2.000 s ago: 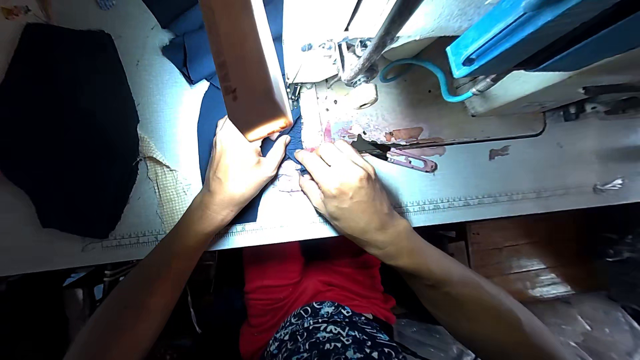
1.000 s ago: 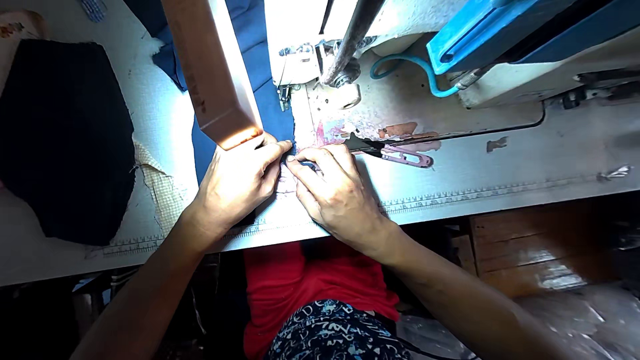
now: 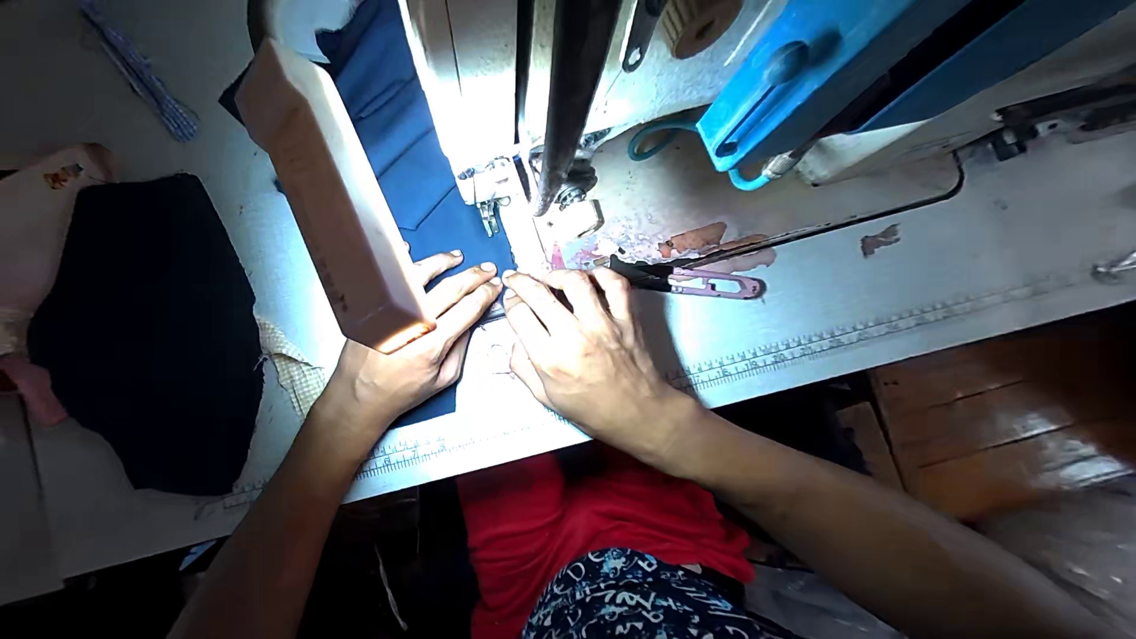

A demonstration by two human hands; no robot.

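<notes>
Navy blue fabric (image 3: 444, 217) lies on the sewing machine's bed, its right edge beside the presser foot (image 3: 489, 216). My left hand (image 3: 413, 346) rests on the fabric with fingers spread, partly covered by a long pale box-shaped part (image 3: 342, 204) in front of it. My right hand (image 3: 581, 342) has its fingertips at the fabric's right edge, just below the presser foot, touching or nearly touching the left fingertips. Whether its fingers pinch the cloth cannot be told. Thread snips (image 3: 692, 280) with a pink handle lie right of my right hand.
A dark fabric piece (image 3: 155, 333) lies at the left, next to a checked cloth scrap (image 3: 293, 364). A blue machine part (image 3: 799, 80) with a teal hose stands at the upper right. A printed ruler scale (image 3: 781, 351) runs along the table's front edge.
My left hand has gone from bent fingers near the fabric's edge to spread fingers flat on it. More of the fabric's lower part shows beneath it. The snips have stayed in place.
</notes>
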